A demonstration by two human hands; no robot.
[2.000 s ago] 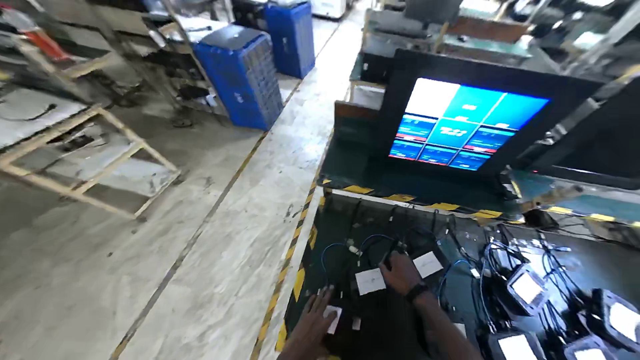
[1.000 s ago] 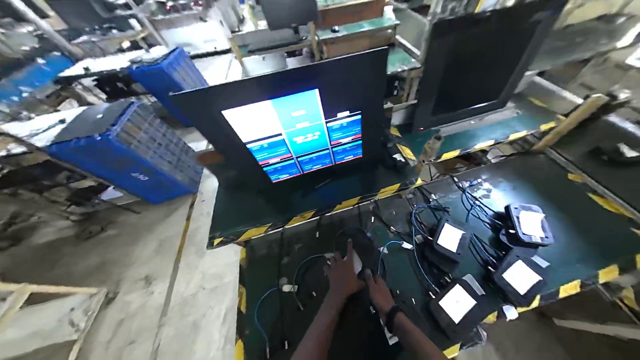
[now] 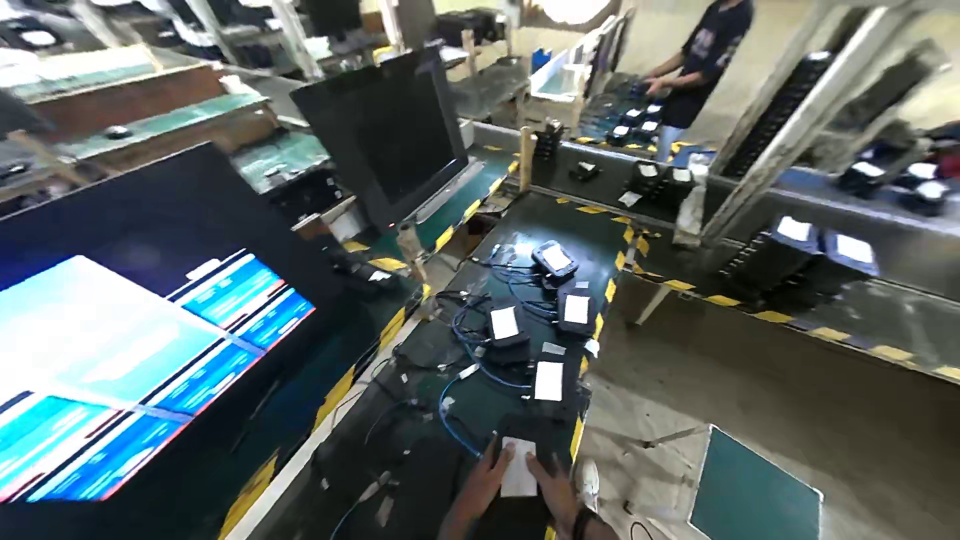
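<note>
My left hand [image 3: 485,480] and my right hand [image 3: 551,484] hold a dark box-shaped device with a white label [image 3: 519,469] between them, low over the green bench top. Both thumbs rest on the label; the fingers underneath are hidden. A blue cable [image 3: 448,420] runs close to my left hand. Just beyond lies a black device with a white label [image 3: 548,381]. Farther along the bench are more such devices, one [image 3: 505,322] beside another [image 3: 576,308], and one with a lit-looking top [image 3: 556,258], with dark and blue cables around them.
A large lit screen [image 3: 150,360] stands at the left, with a dark screen [image 3: 382,135] behind it. Yellow-black tape marks the bench edge [image 3: 611,290]. A side bench [image 3: 900,300] holds stacked devices. A green-topped stool [image 3: 757,487] stands at the lower right. Another person [image 3: 705,67] stands farther back.
The view has swung far to the right. My hands, one second ago over the dark bench area before the lit screen, are now together on a labelled device.
</note>
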